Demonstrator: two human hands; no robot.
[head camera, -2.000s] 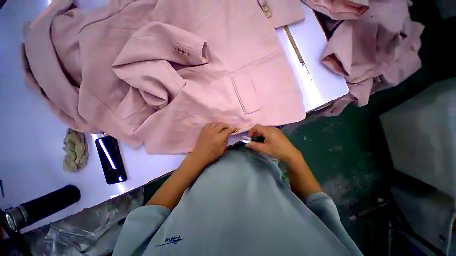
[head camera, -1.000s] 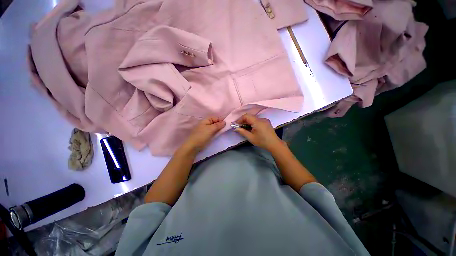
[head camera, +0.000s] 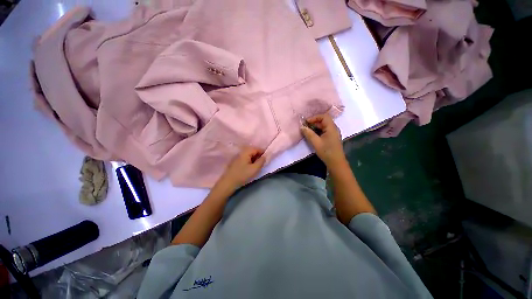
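A dusty-pink jacket (head camera: 256, 52) lies spread over the white table, with one sleeve folded across it and small buttons at its cuff (head camera: 215, 71). My left hand (head camera: 244, 167) pinches the jacket's near edge between thumb and fingers. My right hand (head camera: 322, 135) is further right, over the jacket's near right corner, with its fingers curled round a small dark tool, likely thread snips (head camera: 313, 128). Most of the tool is hidden in the hand. The jacket's corner is turned up beside my right fingertips.
A white table (head camera: 35, 146) bears a phone (head camera: 133, 191), a black bottle (head camera: 58, 246) and a beige cloth bundle (head camera: 93, 181) at the left. A jacket pile (head camera: 437, 58) hangs at the right edge. Green floor (head camera: 385, 193) shows at the lower right.
My right hand has moved right and away from me, apart from my left hand. My left hand has moved slightly toward me. The jacket's near edge, earlier lifted, now lies flatter.
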